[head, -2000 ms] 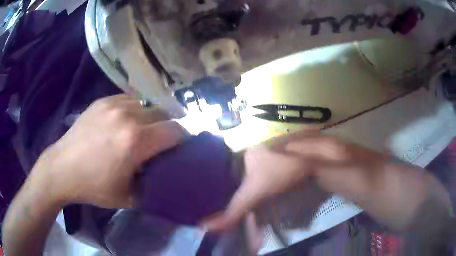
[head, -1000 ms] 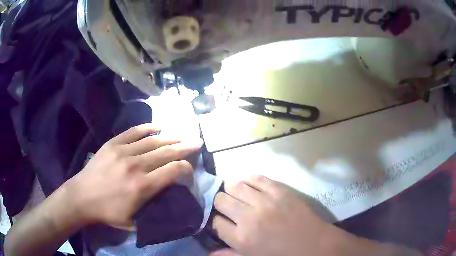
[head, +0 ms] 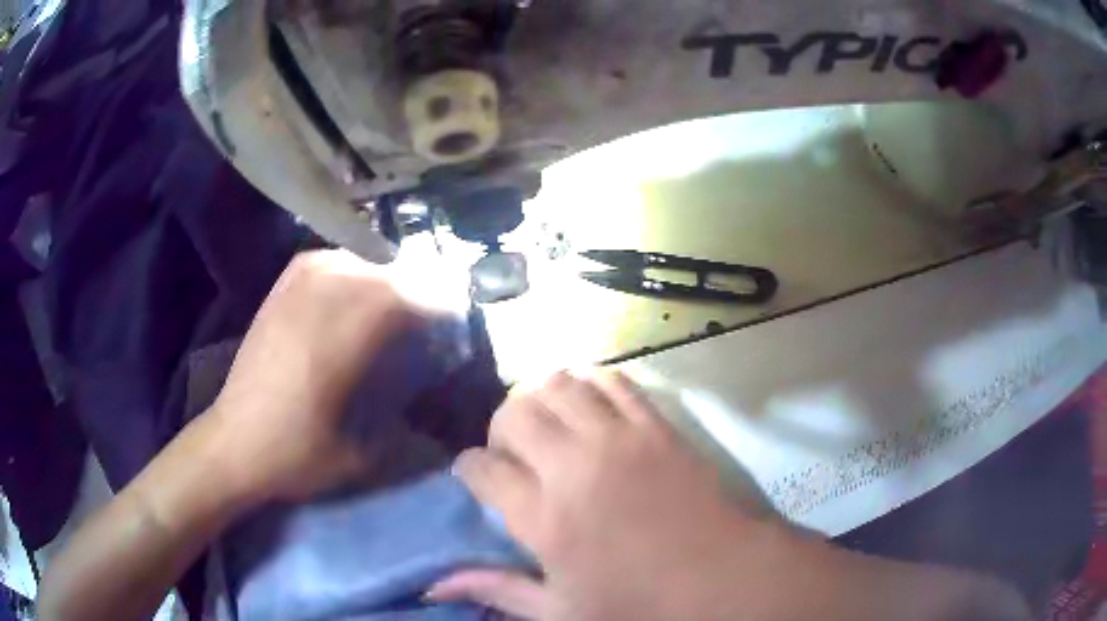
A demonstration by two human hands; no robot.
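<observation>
Dark purplish cloth (head: 425,394) lies between my hands in front of the needle area, with grey-blue fabric (head: 364,552) below it. My left hand (head: 304,376) is on the dark cloth left of the presser foot (head: 419,221); its fingertips are lost in glare and behind the hand, so its grip cannot be told. My right hand (head: 583,473) is bent over the cloth's right edge, thumb low over the grey-blue fabric and fingers near the bed's front edge. Whether it pinches the cloth is unclear.
Black thread snips (head: 686,278) lie on the cream machine bed (head: 777,206), right of the needle. The machine head (head: 607,61) overhangs the work. Large dark folds (head: 109,267) lie at the left. A printed scale (head: 898,443) runs along the white table's front, with red patterned material (head: 1080,594) at lower right.
Since one second ago, my left hand has turned from lying flat to a raised, curled pose. My right hand has moved up toward the bed. More grey-blue fabric shows, and the dark folded piece has shifted.
</observation>
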